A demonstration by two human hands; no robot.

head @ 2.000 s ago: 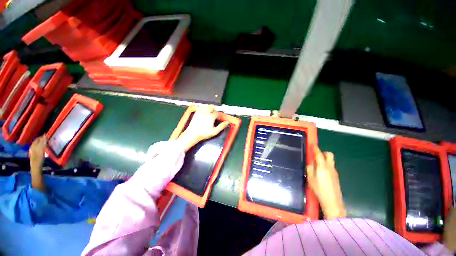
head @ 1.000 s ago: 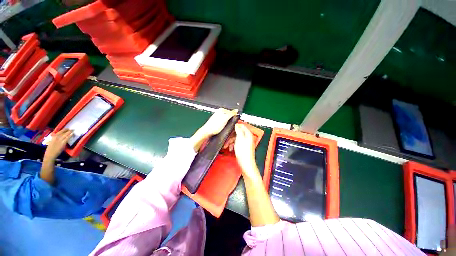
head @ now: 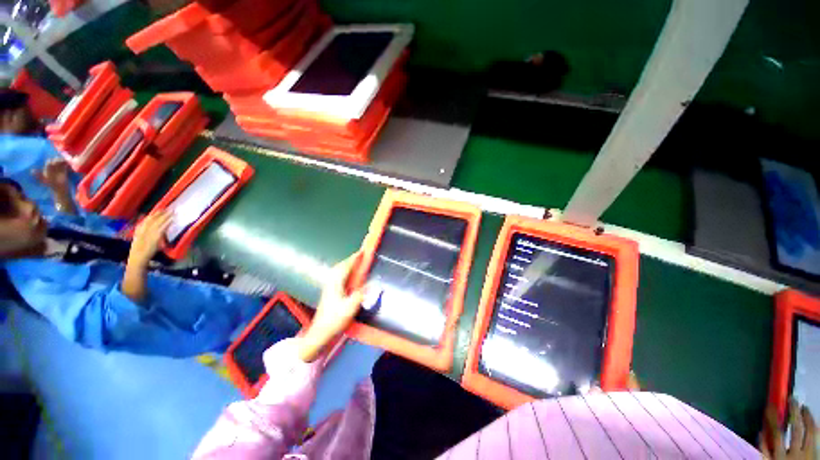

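Note:
My left hand [head: 333, 308] grips the left edge of an orange-red tray [head: 436, 206], its fingertips at the rim and beside the glass. A tablet [head: 415, 269] lies flat in this tray, its dark screen reflecting bright light. To its right, a second orange-red tray [head: 627, 305] holds a tablet [head: 562, 310] with a dark screen and lines of small white text. My right hand is nearly all hidden behind my striped sleeve at the lower edge of this second tray; only slivers of skin show, and its grip cannot be told.
Orange-red trays are stacked [head: 261, 67] at rear left, topped by a white tray [head: 403, 40]. A pale post [head: 661, 108] rises behind the green belt [head: 279, 207]. A person in blue touches a tablet [head: 202, 199] at left. Another person's hand [head: 791, 433] is at far right.
The bare tablet held tilted over its tray now lies inside it. My left hand has moved down to the tray's left edge. My right hand has left this tray and moved right.

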